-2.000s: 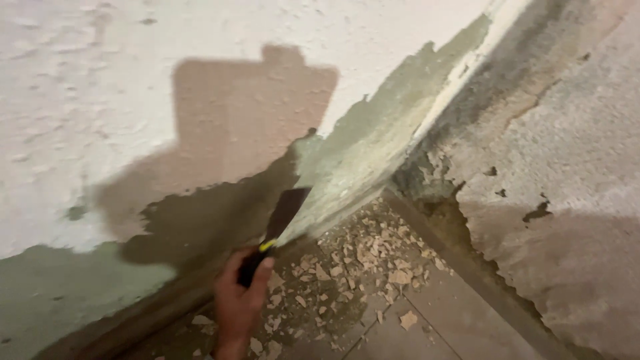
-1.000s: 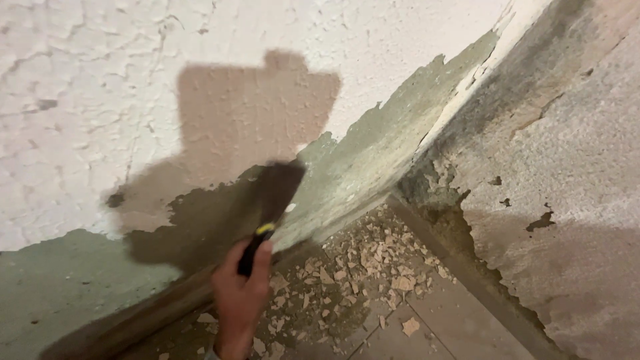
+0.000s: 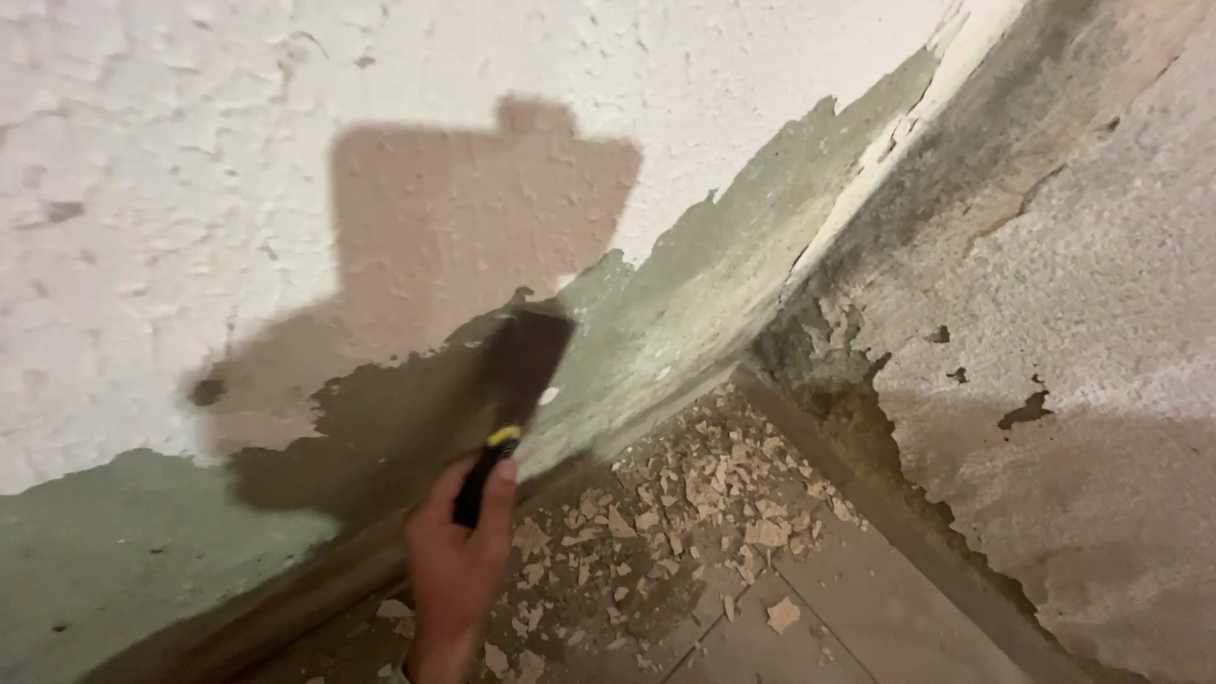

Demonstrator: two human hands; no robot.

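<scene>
From the bottom edge, left of centre, my left hand (image 3: 461, 551) reaches up and grips the black and yellow handle of a paint scraper (image 3: 540, 356). The thumb lies along the right side of the handle. The broad, dark blade points up over the exposed green-grey layer, near the ragged edge of the white textured paint (image 3: 171, 237). Shadow covers much of the blade, and its contact with the wall cannot be told. Bare green-grey wall (image 3: 750, 228) extends right of the blade. My right hand is not in view.
Loose paint flakes (image 3: 703, 484) lie on the tiled floor (image 3: 836, 598) by the corner. A baseboard (image 3: 855, 494) borders the adjoining stained, peeling wall (image 3: 1102, 313). A large shadow falls across the white wall and the green-grey patch.
Since the oldest frame, the scraper blade has moved up the wall, closer to the white paint's ragged edge. My left hand has kept its grip on the handle.
</scene>
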